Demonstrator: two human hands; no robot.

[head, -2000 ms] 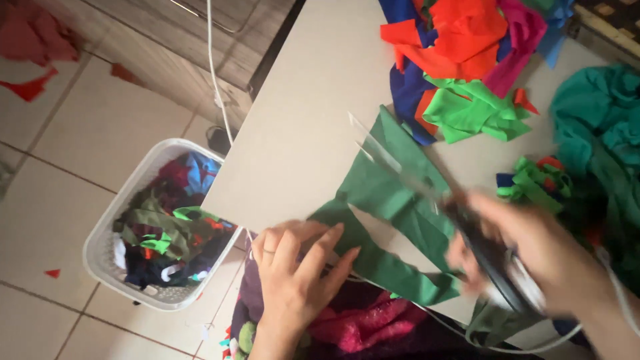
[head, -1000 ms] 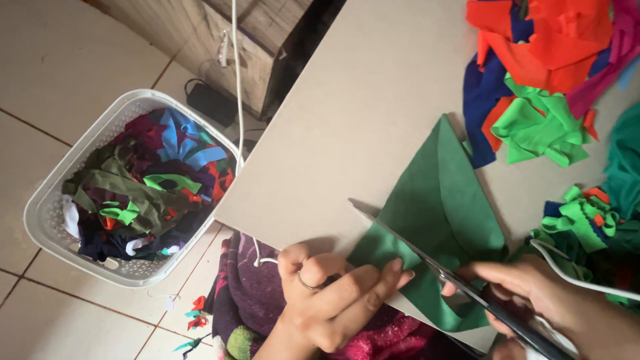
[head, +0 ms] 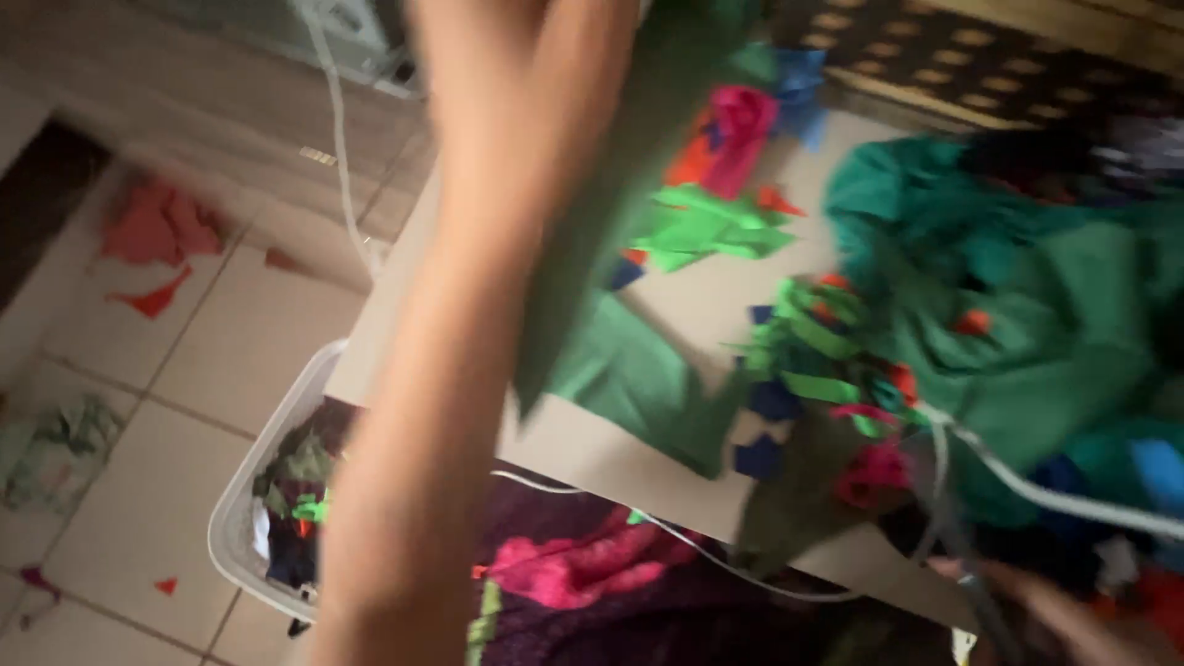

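My left forearm reaches up across the view, and my left hand point(head: 536, 46) is blurred and cut off at the top edge. A long dark green fabric piece point(head: 592, 222) hangs beside it; the fingers holding it are out of sight. Another green fabric piece point(head: 638, 379) lies on the tabletop below. At the lower right, my right hand point(head: 1036, 601) is blurred, with the scissors point(head: 971, 573) in it near the table edge. Bright green scraps point(head: 708, 227) and a magenta scrap point(head: 740, 134) lie on the table beyond the hanging cloth.
A white plastic basket point(head: 231, 527) of fabric scraps stands on the tiled floor at left. Red scraps point(head: 157, 222) lie on the floor. A large green cloth heap point(head: 1036, 296) covers the table's right side. A white cable point(head: 1054, 495) crosses it. Purple cloth point(head: 555, 638) is below the table edge.
My left hand has moved up from the table's front corner, and a green piece now hangs beside it. My right hand and the scissors have moved away from the green fabric. The view has shifted.
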